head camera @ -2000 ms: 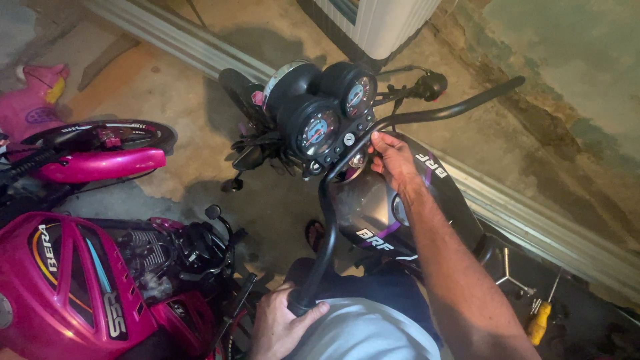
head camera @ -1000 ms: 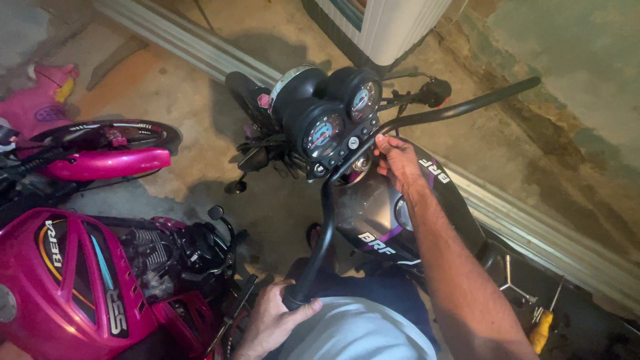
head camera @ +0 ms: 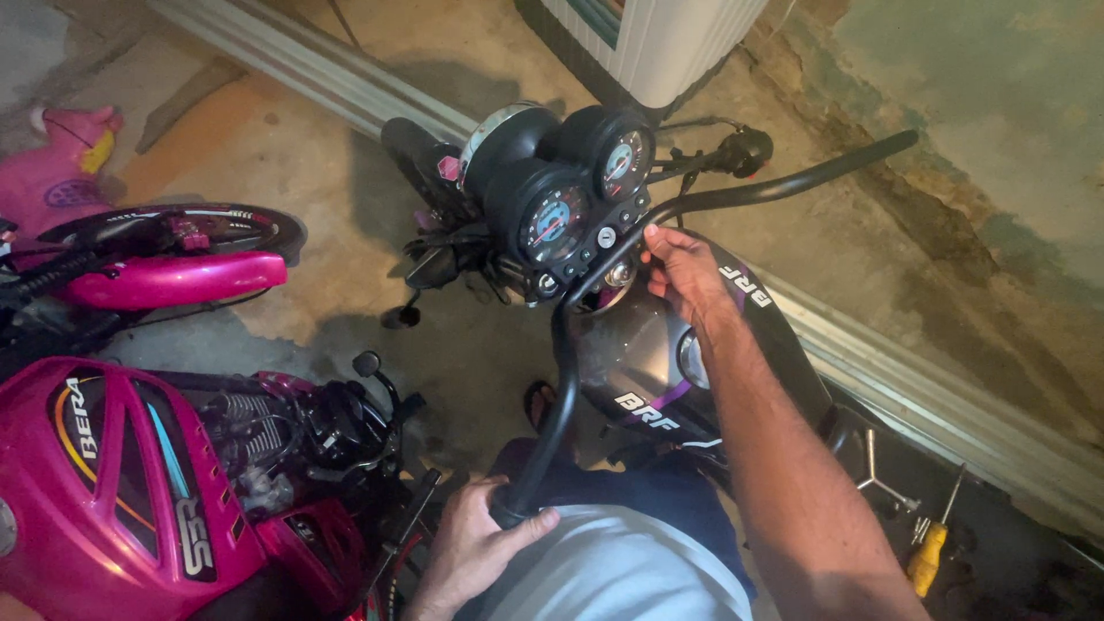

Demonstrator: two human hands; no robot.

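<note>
A bare black motorcycle handlebar (head camera: 565, 371) lies across the front of a dark motorcycle, just behind its round speedometer (head camera: 552, 222) and second gauge (head camera: 623, 164). My left hand (head camera: 483, 539) is wrapped around the bar's near end, against the pale shirt. With its fingertips at the bar's middle, my right hand (head camera: 681, 263) is beside the ignition lock (head camera: 606, 236) and above the chrome stem nut (head camera: 618, 274); whether it grips the bar or something under it is hidden. Below my right forearm is the grey and black fuel tank (head camera: 630, 354).
A pink motorcycle (head camera: 52, 517) stands close on the left, with another pink-fendered wheel (head camera: 181, 280) above it. A Y-shaped socket wrench (head camera: 871, 466) and a yellow-handled screwdriver (head camera: 927, 556) rest on the dark seat at the right. A white ribbed object (head camera: 664, 52) stands ahead.
</note>
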